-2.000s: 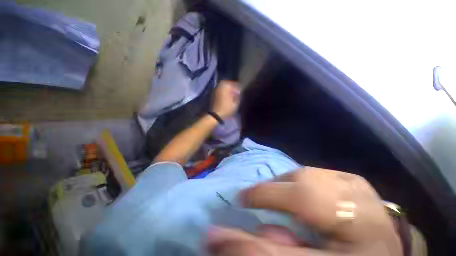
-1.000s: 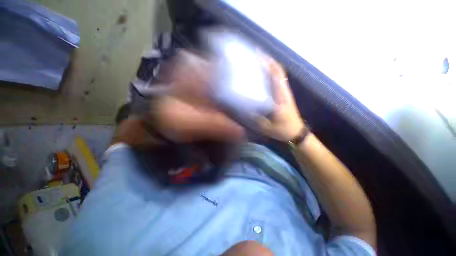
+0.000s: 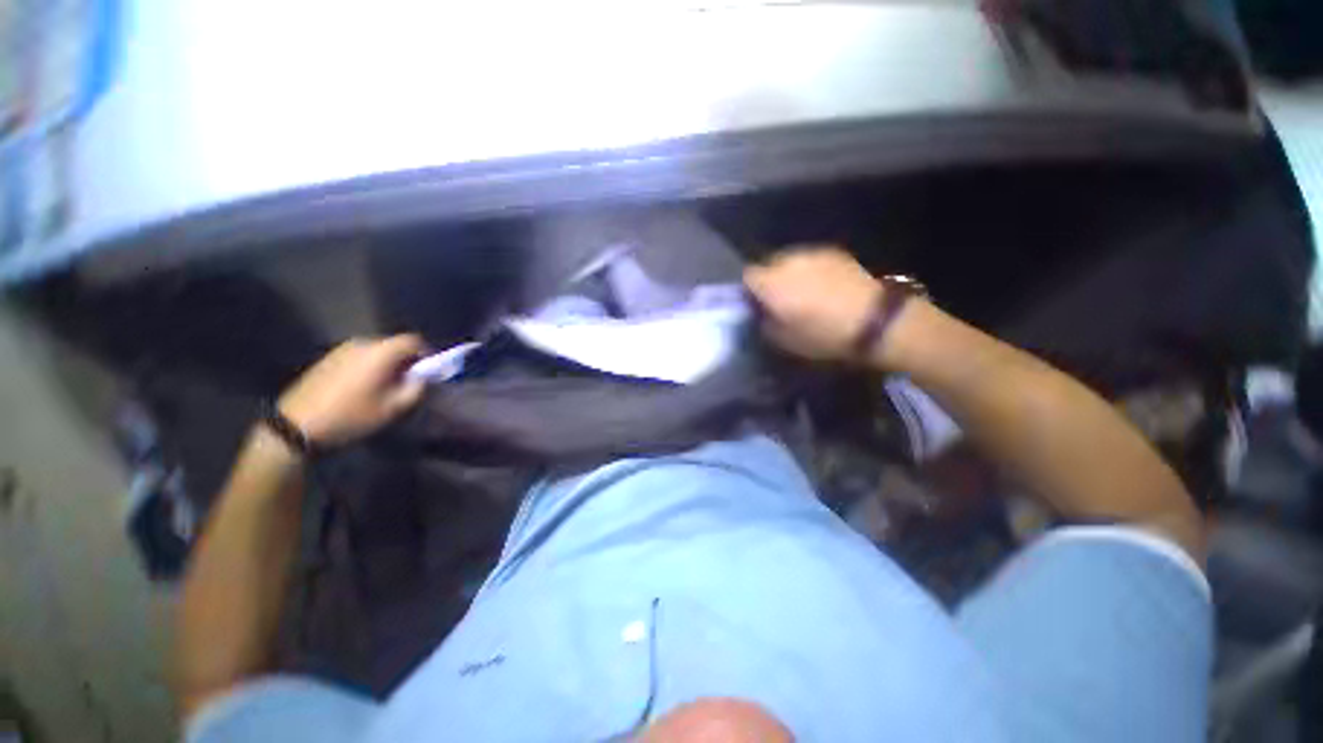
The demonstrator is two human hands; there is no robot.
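Observation:
A dark grey garment piece [image 3: 580, 414] with a white-backed part [image 3: 639, 349] lies across my lap, below the front edge of the table. My left hand [image 3: 348, 388] grips its left end, where a bit of white shows at the fingertips. My right hand [image 3: 815, 302] grips its right end, beside the white part. The cloth is spread between both hands. The picture is blurred, so its seams and weave cannot be told.
The bright white table [image 3: 580, 87] spans the top, its dark edge just beyond my hands. A blue-edged thing [image 3: 96, 66] is at the top left. Dark cloth [image 3: 160, 494] hangs at the left. Blurred items lie below at the right.
The view has turned, so the table edge now runs across the top. My hands, earlier close together at a white piece, are now apart, holding the cloth between them over the lap.

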